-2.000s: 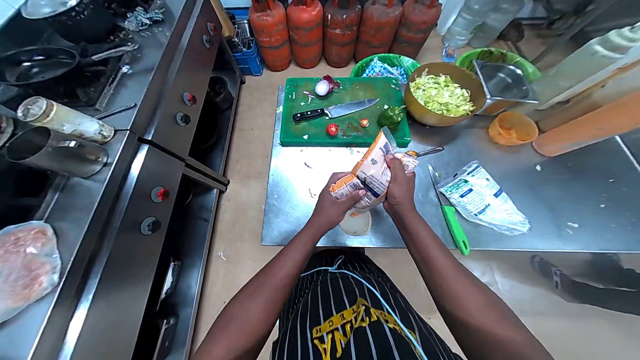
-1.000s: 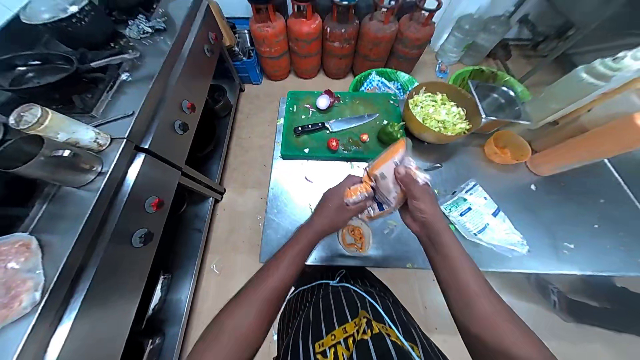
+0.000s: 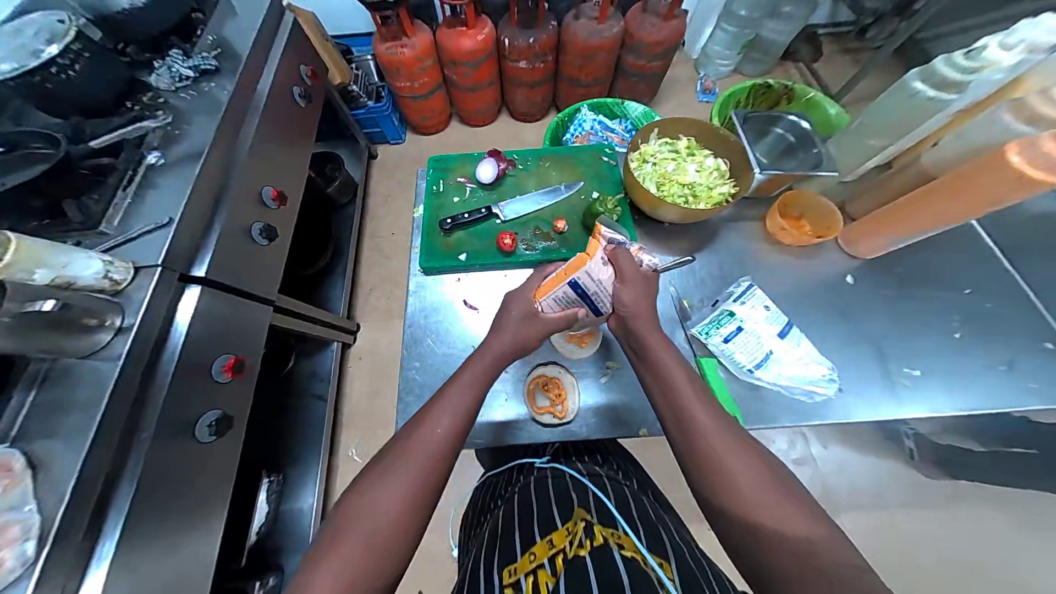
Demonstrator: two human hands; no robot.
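Between them, my left hand (image 3: 532,313) and my right hand (image 3: 634,289) squeeze an orange and white plastic pouch (image 3: 582,285) over the steel table. Beneath it lies a bun half (image 3: 576,342) with some orange sauce, partly hidden by the pouch and my hands. Nearer the table's front edge, another bun half (image 3: 538,406) carries a swirl of orange sauce. A green-handled knife (image 3: 719,388) rests by my right forearm, beside a white printed plastic bag (image 3: 767,340). A spoon handle (image 3: 676,264) shows just beyond my right hand.
A green cutting board (image 3: 462,247) holds a black-handled knife (image 3: 536,202), a cut onion (image 3: 487,170), tomato pieces and a green pepper (image 3: 603,212). Shredded lettuce fills a bowl (image 3: 643,186). An orange cup (image 3: 804,218) and sauce bottles (image 3: 949,198) stand right; a stove (image 3: 190,355) is left.
Sauce now lies on the nearer bun half in full view, and the pouch is over another one. Both hands have stayed on the pouch and shifted it away from the table's front edge.
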